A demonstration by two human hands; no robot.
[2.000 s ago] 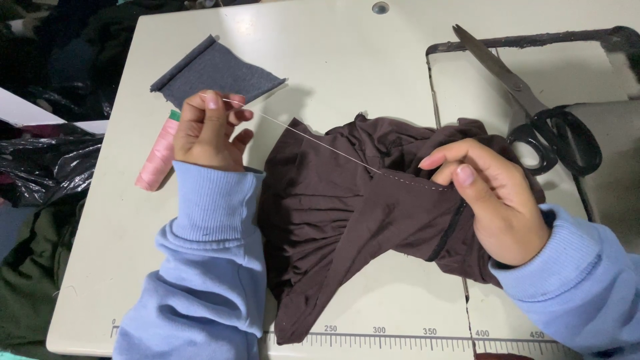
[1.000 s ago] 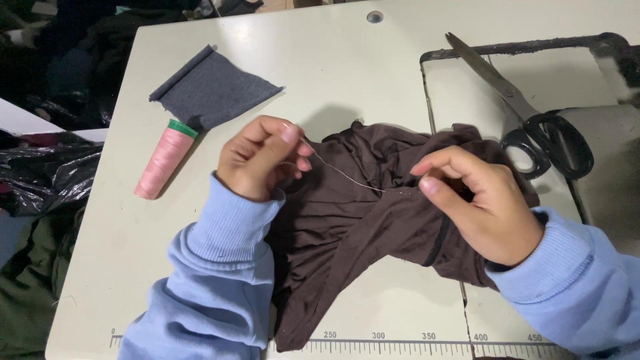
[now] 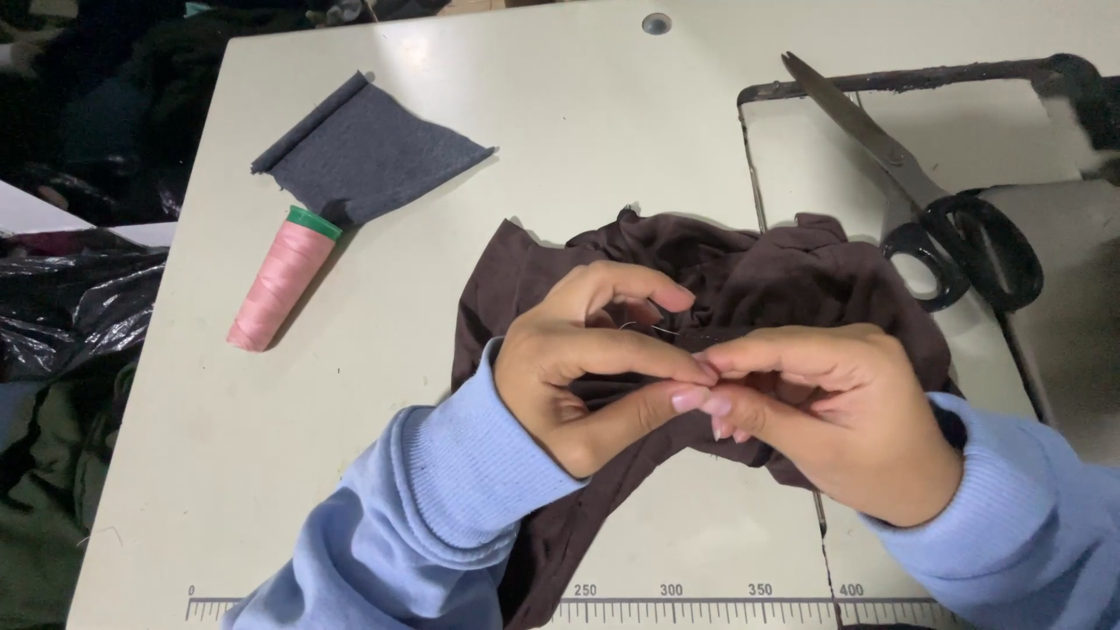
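Dark brown fabric [image 3: 560,542] lies bunched on the pale table, beneath both hands. My left hand [image 3: 604,367] and my right hand [image 3: 814,402] meet over it, thumb and index fingertips touching. A short stretch of pale thread [image 3: 663,330] shows behind the left fingers, near the cloth. Whatever is pinched at the left fingertips is hidden; a needle cannot be made out. The right fingertips seem closed on the fabric's edge, though the fingers cover most of that spot.
Black-handled scissors [image 3: 892,157] lie at the upper right. A cone of pink thread [image 3: 282,284] rests on its side at the left, beside a dark grey fabric scrap [image 3: 376,149]. A printed ruler scale [image 3: 717,610] runs along the table's near edge. Black plastic [image 3: 79,297] is at far left.
My left hand, which was drawing a thread out to the left, has come right and down to meet my right hand. The long span of thread no longer shows.
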